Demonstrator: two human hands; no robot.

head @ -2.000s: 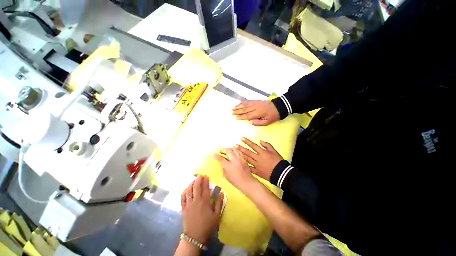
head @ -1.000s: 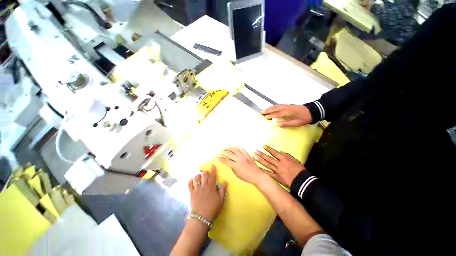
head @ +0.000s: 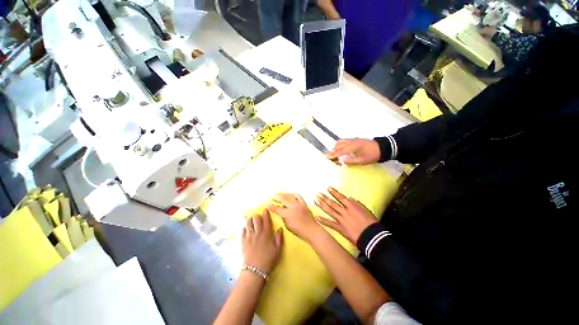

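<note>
A large yellow fabric panel point(head: 289, 273) lies on the machine bed, washed out to near white toward the needle area. My left hand point(head: 260, 242), with a ring and a bracelet, rests on its left edge, fingers pointing at the machine. My right hand point(head: 296, 214) lies flat on the panel, just right of my left. Neither hand is seen gripping the cloth. The white sewing machine head point(head: 166, 171) with a red logo stands at the left. A yellow marked guide point(head: 273, 134) lies beyond the panel.
A co-worker in black at the right lays two hands point(head: 346, 217) on the panel. A dark screen point(head: 322, 58) stands at the far side. Layered yellow pieces point(head: 25, 254) and pale sheets point(head: 120, 298) lie at the left. Other people are in the background.
The view has shifted, showing more of the left bundle and the background. My hands and the co-worker's hands stay on the panel; my right hand has moved slightly clear of the co-worker's hand.
</note>
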